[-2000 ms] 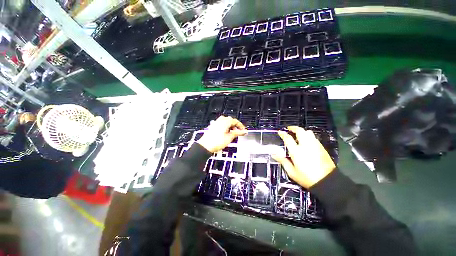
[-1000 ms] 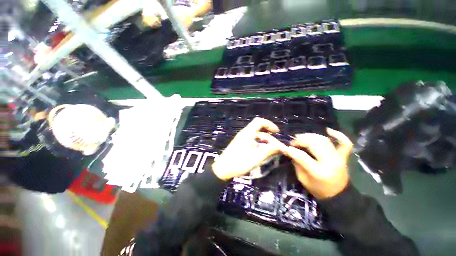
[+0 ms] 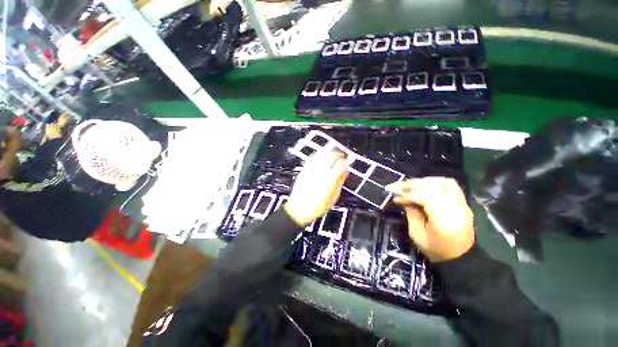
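Observation:
A white-bordered die-cut sheet (image 3: pixel 375 192) with two rows of cells is held slanted above a glossy black blister tray (image 3: pixel 434 146). Its lower right cells look dark; whether the others are filled or open is hard to tell. My left hand (image 3: pixel 317 186) grips the sheet near its middle. My right hand (image 3: pixel 439 215) has its thumb and forefinger pinched at the sheet's right end; whether they also hold a small piece cannot be told. Black housings lie in the tray. Several in the near row, such as the housing (image 3: pixel 333 222), show white window outlines. My hands hide part of the tray.
White lattice sheets (image 3: pixel 196 176) are piled left of the tray, beside a cream fan (image 3: pixel 112 152). Stacked filled trays (image 3: pixel 393 71) stand behind on the green surface. A crumpled shiny black heap (image 3: pixel 559 183) lies right. A person's dark sleeve (image 3: pixel 51 203) is at far left.
The hands were close together a second ago and are now apart. The sheet, level two seconds ago, now slants down to the right. The camera view has shifted slightly.

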